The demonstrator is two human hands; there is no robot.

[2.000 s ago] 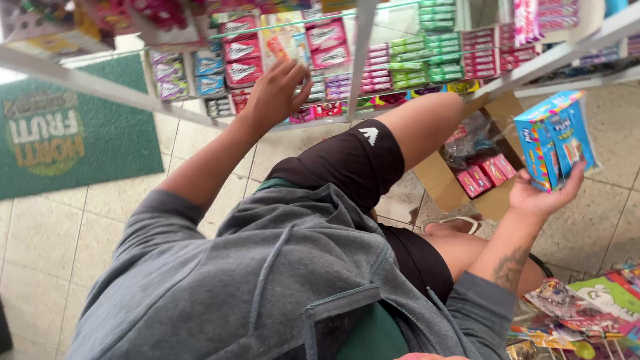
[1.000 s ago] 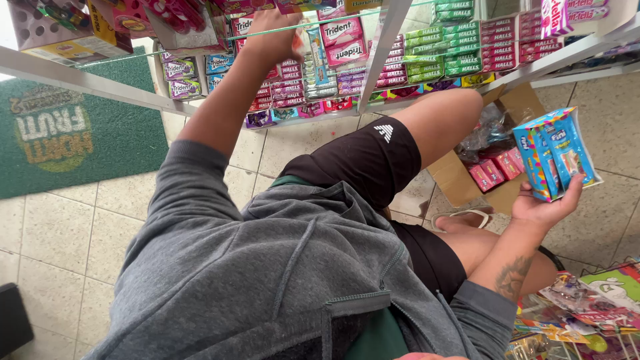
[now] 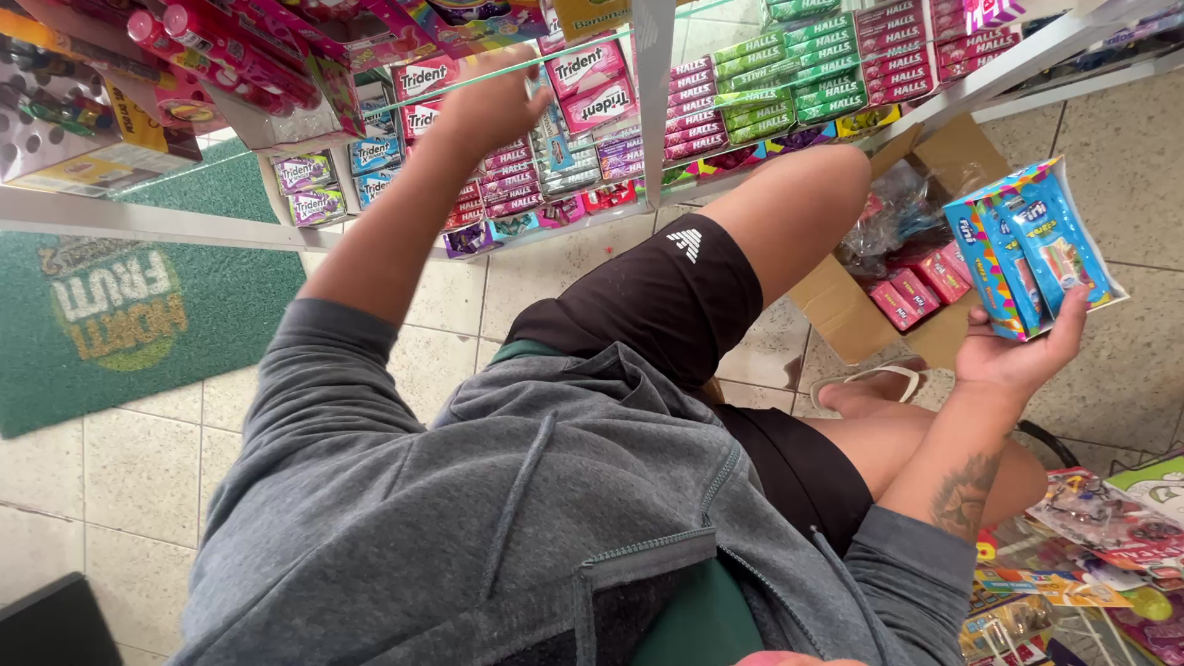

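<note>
My left hand (image 3: 495,102) reaches over the shelf, among gum and candy packs; its fingers are partly behind the glass shelf edge and blurred. Just right of it stand pink Trident gum packs (image 3: 590,85), with a narrow light-blue pack (image 3: 557,139) beside its fingers. Below it are stacked Halls candy sticks (image 3: 511,178). Out at the right, my right hand (image 3: 1022,347) holds up an open blue Fini candy box (image 3: 1031,250), thumb on its front and palm beneath. Blue packets stand in the box.
An open cardboard carton (image 3: 837,310) on the tiled floor holds pink boxes and clear plastic. A white shelf post (image 3: 653,102) stands right of my left hand. Candy boxes (image 3: 268,92) fill the upper left shelf. A rack of packaged sweets (image 3: 1101,518) is at lower right; a green mat (image 3: 222,319) lies left.
My left hand has reached farther in over the gum shelf, and the colourful pack seen near it two seconds ago no longer shows there. My right hand still holds the blue box.
</note>
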